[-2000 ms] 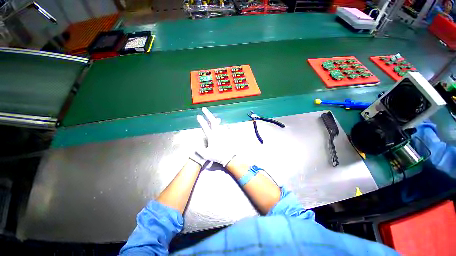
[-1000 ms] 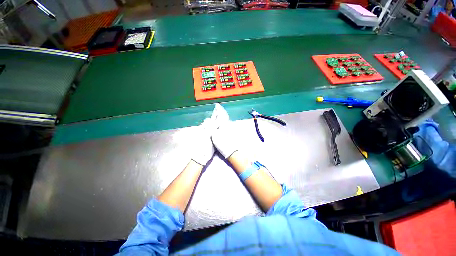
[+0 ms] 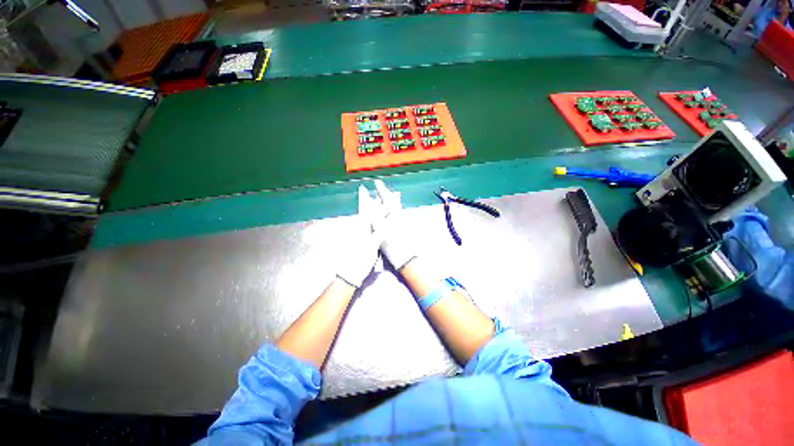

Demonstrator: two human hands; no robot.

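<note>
My left hand [image 3: 357, 242] and my right hand [image 3: 393, 228], both in white gloves, lie against each other above the metal sheet [image 3: 191, 322]. Glare blurs the gloves; no object shows in them, and the fingers point away from me. Side cutters [image 3: 454, 212] with dark handles lie spread on the sheet's far edge, to the right of my hands. Beyond my hands, a red-orange foam sheet [image 3: 352, 158] with rows of small green circuit boards [image 3: 400, 136] sits on the green belt.
Two more foam sheets [image 3: 599, 136] with boards are at far right. A black brush [image 3: 582, 237] lies on the sheet's right part. Beyond it are a blue tool [image 3: 609, 176], a fan housing [image 3: 750, 161] and a wire reel [image 3: 717, 269]. A person's blue sleeve [image 3: 759, 254] shows at right.
My hands have shifted slightly right and stay together; the fingers, spread at first and then bunched, now point forward. The foam sheets appear slightly further right and higher in the view.
</note>
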